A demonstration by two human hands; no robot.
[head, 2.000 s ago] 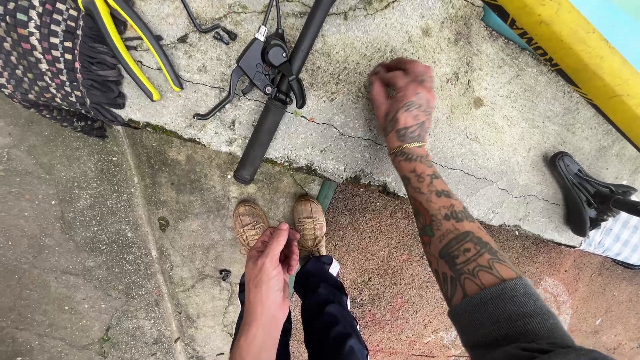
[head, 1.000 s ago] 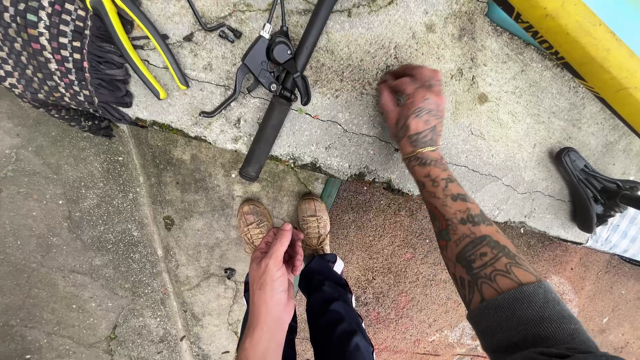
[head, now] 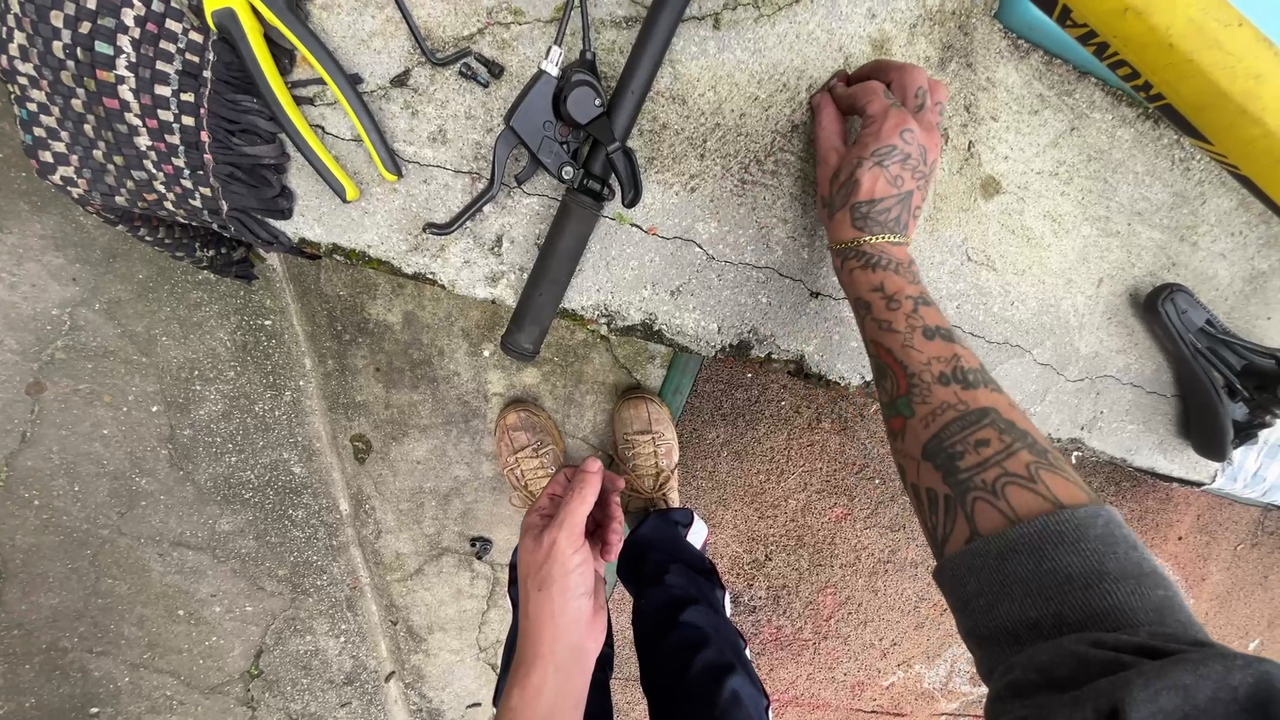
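My right hand (head: pixel 885 150) rests with curled fingers on the concrete ledge, right of a black handlebar (head: pixel 648 70); whether anything lies under its fingertips is hidden. My left hand (head: pixel 572 525) hovers above my shoes, fingers bent toward the thumb, and I cannot tell if something small is between them. The handlebar carries a black rubber grip (head: pixel 555 275) that overhangs the ledge's edge, and a brake lever with shifter (head: pixel 560 130). Left of it lie a hex key (head: pixel 425 35), small black bolts (head: pixel 482 70) and yellow-and-black handled pliers (head: pixel 300 95).
A fringed woven rug (head: pixel 120 110) covers the ledge's left end. At the upper right is a yellow-and-blue object (head: pixel 1180 70) with lettering. A black bicycle part (head: pixel 1200 370) lies at the right edge. The cracked ledge drops to lower ground, where a small dark part (head: pixel 481 547) lies.
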